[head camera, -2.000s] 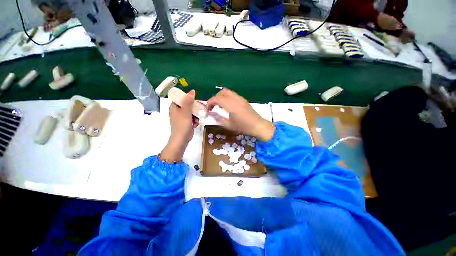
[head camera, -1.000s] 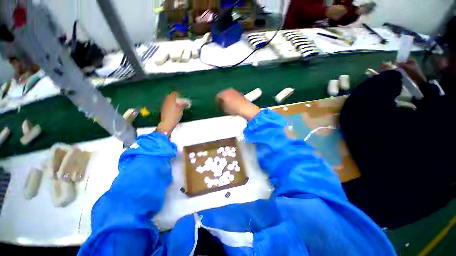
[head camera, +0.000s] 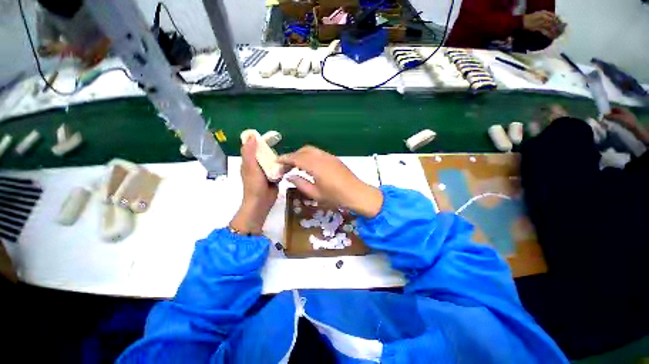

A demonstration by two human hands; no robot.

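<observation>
My left hand (head camera: 257, 183) holds a cream oblong housing (head camera: 262, 154) tilted above the bench, near the belt's edge. My right hand (head camera: 329, 179) is at the lower end of this housing, with its fingertips close to or touching it. Whether the right fingers hold a small piece cannot be told. The brown cardboard tray (head camera: 287, 231) lies below my hands. White discs (head camera: 329, 223) are scattered in it, and my right hand and sleeve cover part of it.
The green conveyor belt (head camera: 334, 117) carries spaced housings. Cream housings (head camera: 117, 220) lie at left on the bench. A metal post (head camera: 167, 99) stands at left. A brown cardboard sheet (head camera: 530, 245) lies at right beside a dark-clothed person. A small dark part (head camera: 339, 264) lies below the tray.
Both hands have come back from over the belt to above the tray. My left hand now clearly holds a housing, with the right hand at its end. The camera view has shifted.
</observation>
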